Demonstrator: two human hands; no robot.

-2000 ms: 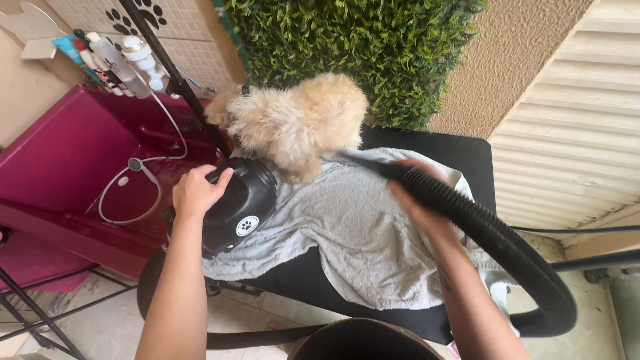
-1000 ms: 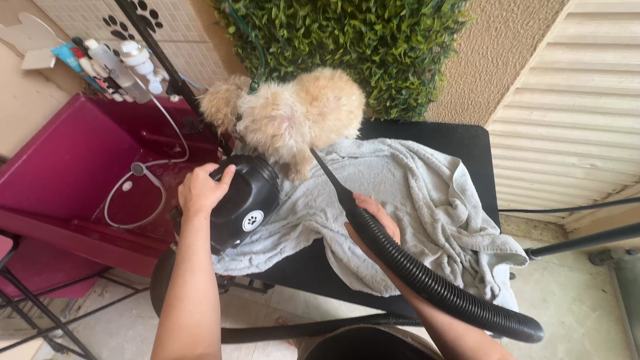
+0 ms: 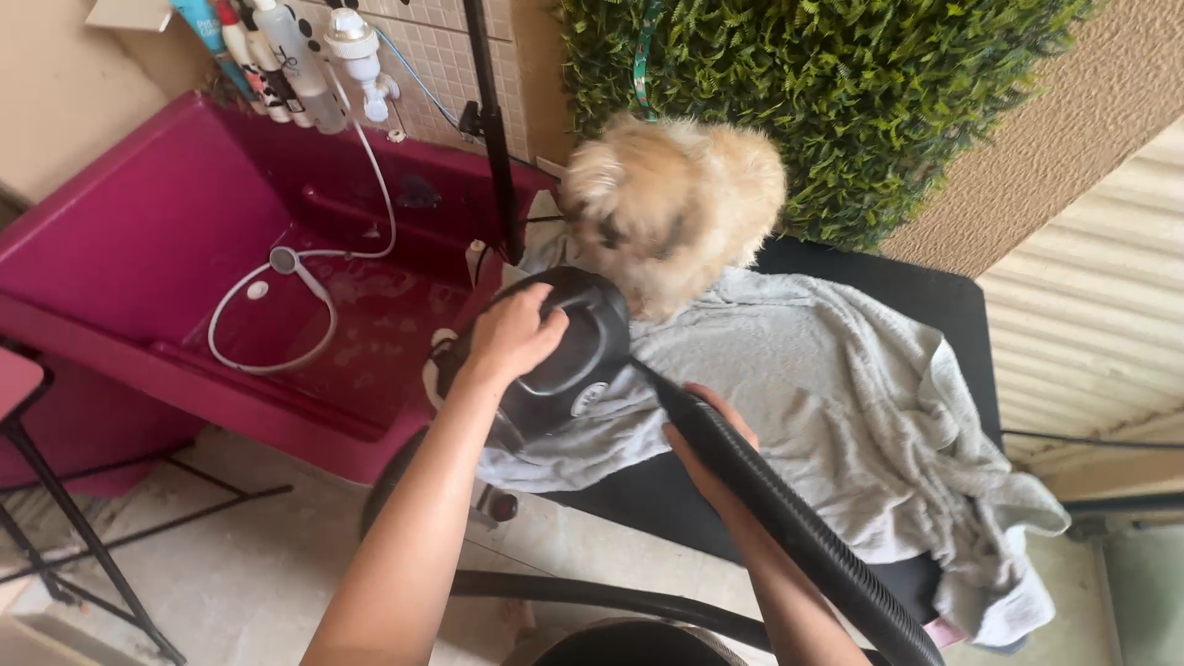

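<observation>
A small cream and tan dog [image 3: 684, 203] stands on the black table's towel end, its head turned towards me, a green leash above it. My left hand [image 3: 518, 338] grips the handle of a black pet dryer body [image 3: 564, 351] with a paw-print badge, close in front of the dog. In my right hand [image 3: 712, 435] is the dryer's ribbed black hose [image 3: 786, 509]; its narrow nozzle [image 3: 657, 379] points up and left, its tip by the dryer body. A rumpled grey towel [image 3: 814, 370] lies under and beside these.
A magenta tub [image 3: 305, 407] with a white shower hose [image 3: 222, 310] stands at left, bottles [image 3: 268, 65] on the wall above. A black upright post [image 3: 495, 139] rises beside the dog. Artificial hedge [image 3: 814, 102] backs the table [image 3: 953, 305]. A folding stand [image 3: 74, 518] is at lower left.
The dog has turned from showing its back and side to facing me. The nozzle has moved away from its rear, to beside the dryer body. My left hand keeps its hold.
</observation>
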